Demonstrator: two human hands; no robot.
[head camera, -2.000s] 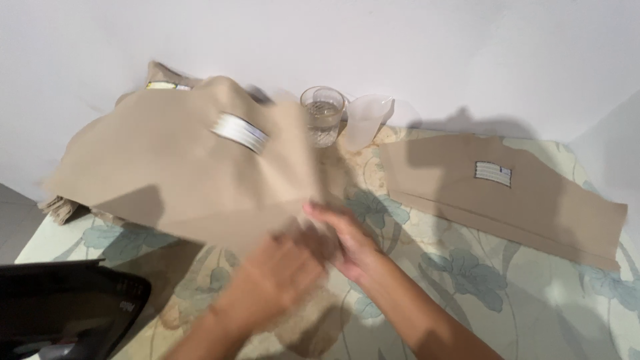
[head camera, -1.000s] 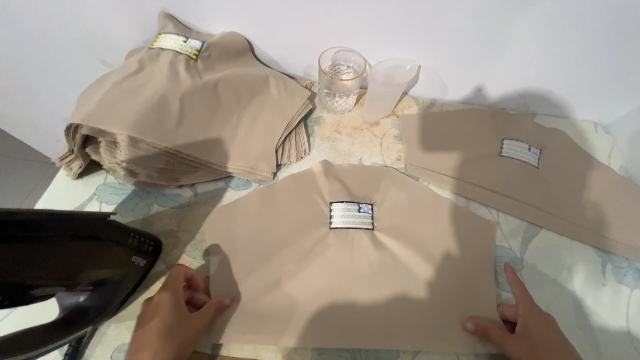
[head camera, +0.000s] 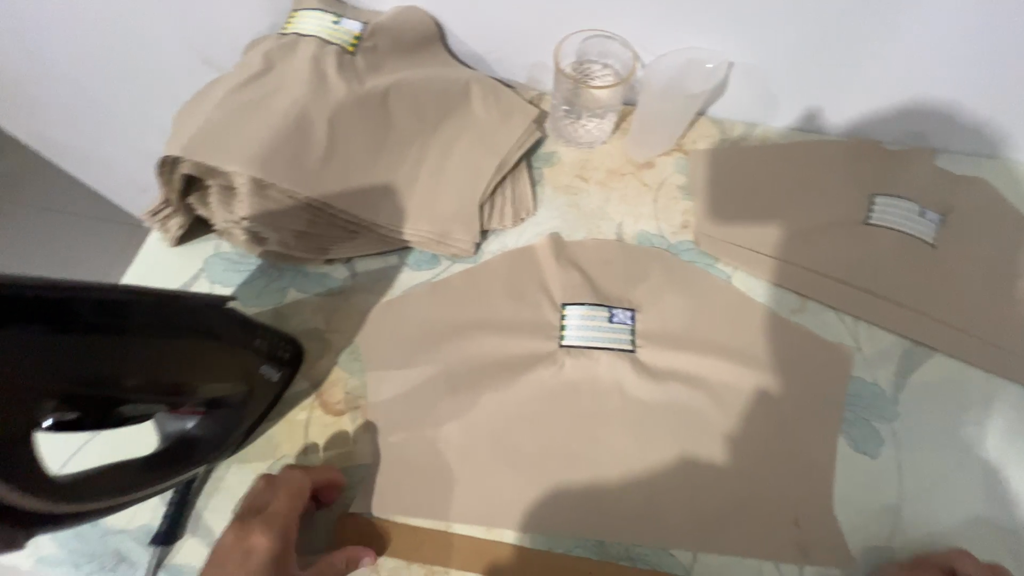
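Note:
A tan fabric panel (head camera: 608, 448) lies spread at the centre, wrinkled around its small striped flag patch (head camera: 598, 327). My left hand (head camera: 280, 524) is at the panel's lower left corner, fingers apart and holding nothing, close to the end of a flat brown strip (head camera: 512, 552) along the panel's lower edge. Of my right hand (head camera: 944, 564) only the knuckles show at the bottom right edge, just off the panel's lower right corner; its fingers are hidden. A black clothes iron (head camera: 144, 384) is at the left, near my left hand.
A thick stack of tan panels (head camera: 344, 136) with a patch on top is at the back left. Beside it stand a clear drinking glass (head camera: 592, 88) and a translucent plastic cup or scoop (head camera: 676, 100). Another patched panel (head camera: 808, 208) lies at the right on the floral cloth (head camera: 936, 456).
Two seconds ago both hands held a panel lifted over the stack; then it lay flat at the centre with a hand at each lower corner. Now the right hand is off the panel.

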